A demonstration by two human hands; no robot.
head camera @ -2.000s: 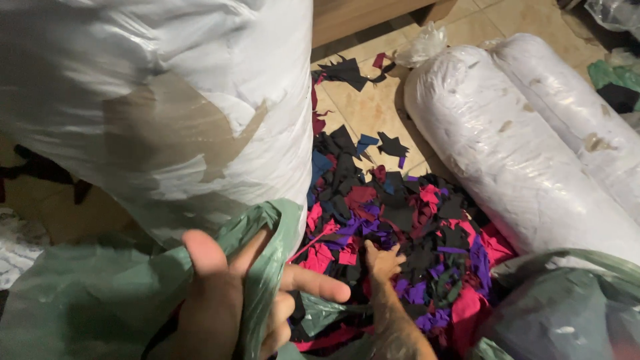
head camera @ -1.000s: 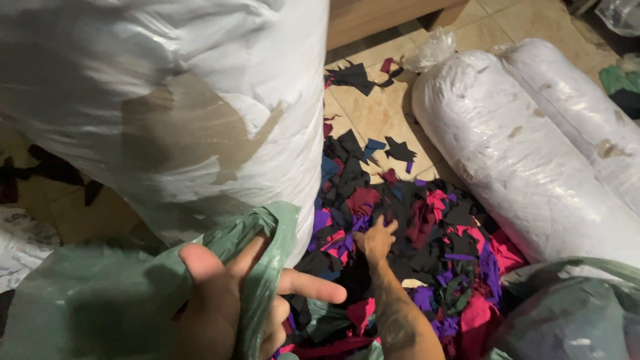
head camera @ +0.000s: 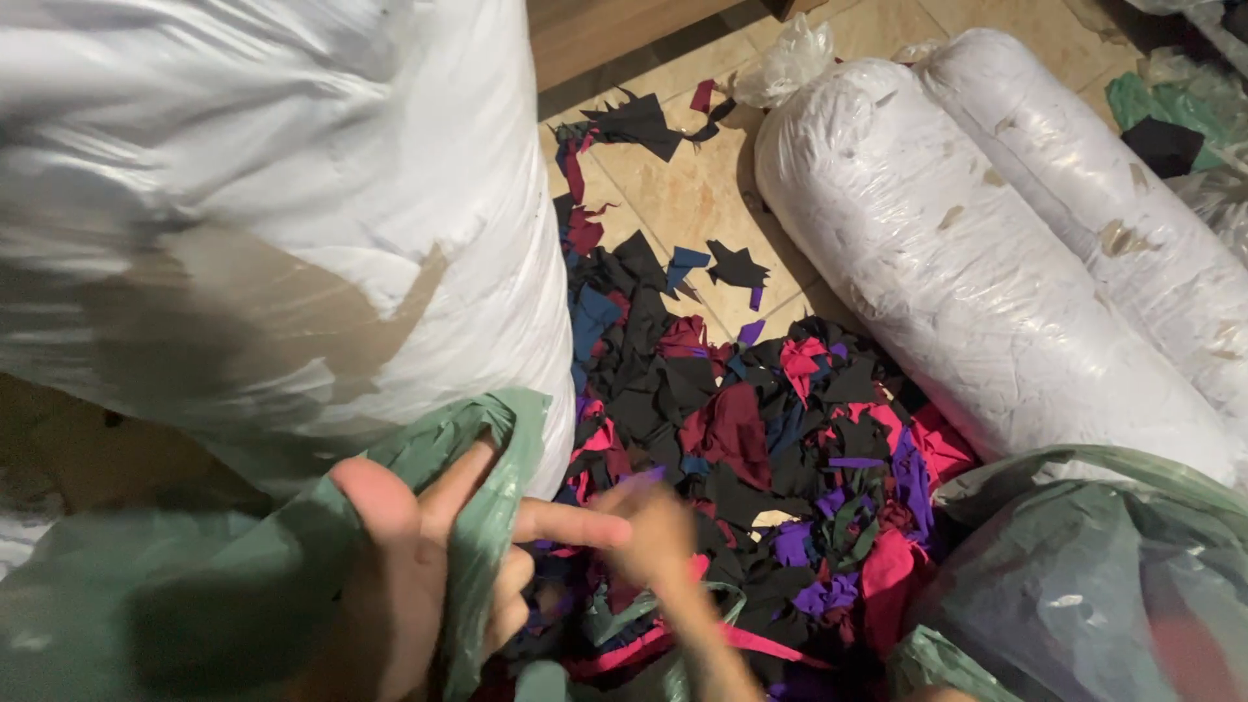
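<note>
My left hand [head camera: 429, 556] grips the edge of a green plastic bag [head camera: 234, 575], its plastic running between the fingers while the index finger and thumb stick out. Just right of it, my right hand [head camera: 648, 531] is blurred above a heap of fabric scraps [head camera: 726, 429] in black, maroon, pink, purple and blue. A bit of purple shows at its fingers, but whether it is held cannot be made out. A strip of pink fabric [head camera: 643, 648] lies near the right wrist.
A large white plastic-wrapped bundle [head camera: 468, 195] stands at the left. Two long wrapped rolls [head camera: 975, 224] lie at the right on the tiled floor. Another green bag [head camera: 1092, 565] sits at lower right. A wooden furniture edge [head camera: 624, 34] crosses the top; loose scraps [head camera: 639, 122] lie below it.
My right hand has moved off the middle of the scrap heap, back toward my left hand. The left hand keeps its hold on the green bag.
</note>
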